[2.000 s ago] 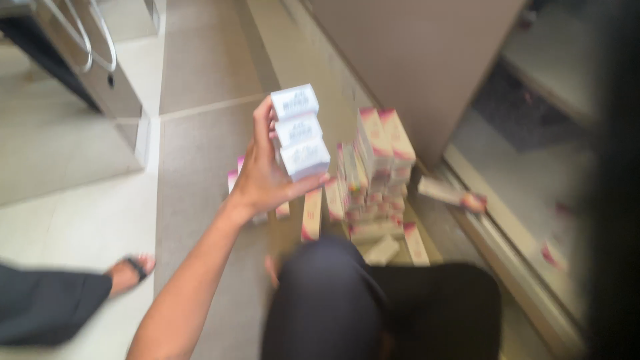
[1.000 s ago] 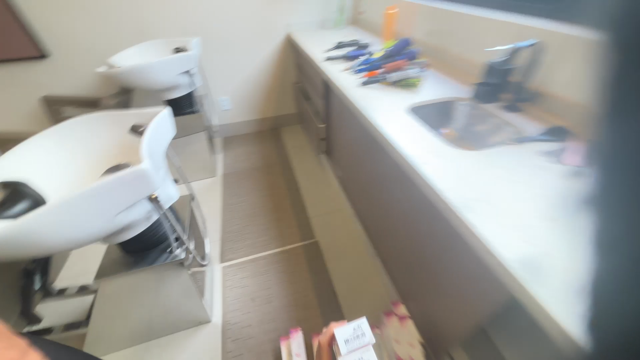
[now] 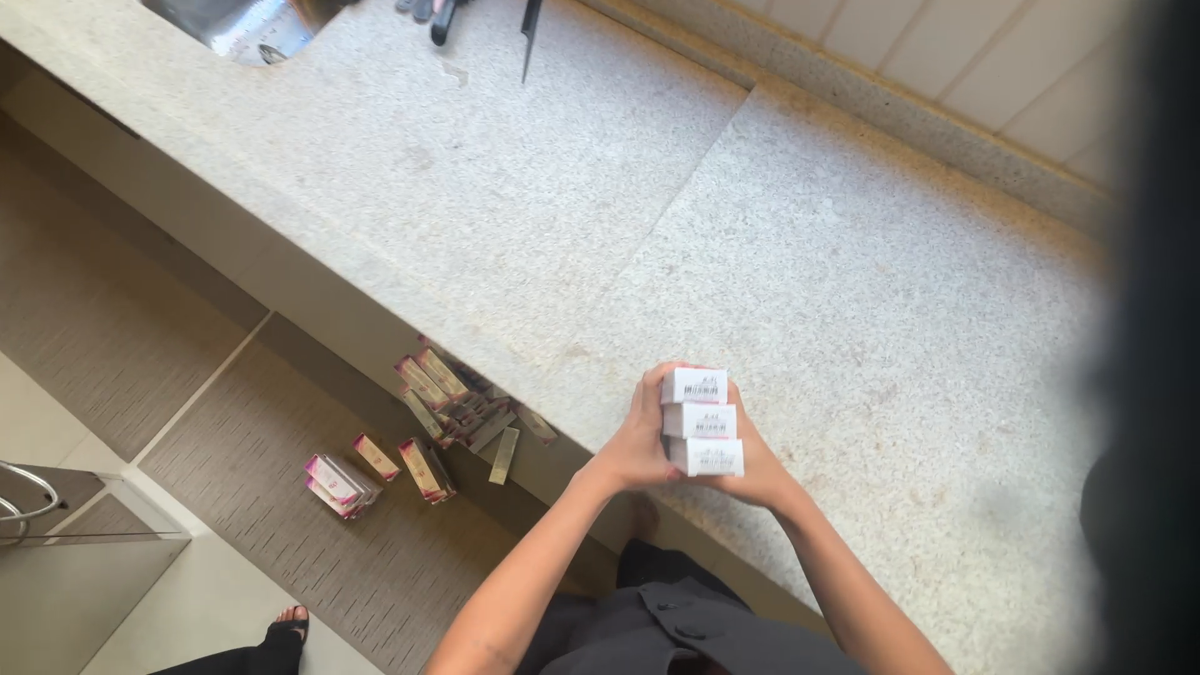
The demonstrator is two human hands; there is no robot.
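Three small white cartons (image 3: 710, 422), lined up in a row with printed ends facing up, are clasped between both hands over the front edge of the speckled stone counter (image 3: 844, 309). My left hand (image 3: 630, 441) presses their left side, fingers curling round the far end. On the right side my right hand (image 3: 757, 461) holds them, its fingers partly hidden behind the cartons. Below the counter, on the floor, lie piled slim cartons (image 3: 450, 398) in beige and pink, with smaller stacks (image 3: 342, 486) beside them.
A metal sink (image 3: 248, 28) is set in the counter at the upper left. Near it lie a black tail comb (image 3: 531, 42) and dark-handled tools (image 3: 442, 21). Another person's sandalled foot (image 3: 291, 621) is at the lower left, by a metal-framed unit (image 3: 84, 534).
The white cartons have gone from above the floor piles to over the counter. Two seconds ago one hand was seen on them; now both hold them. The view has swung widely.
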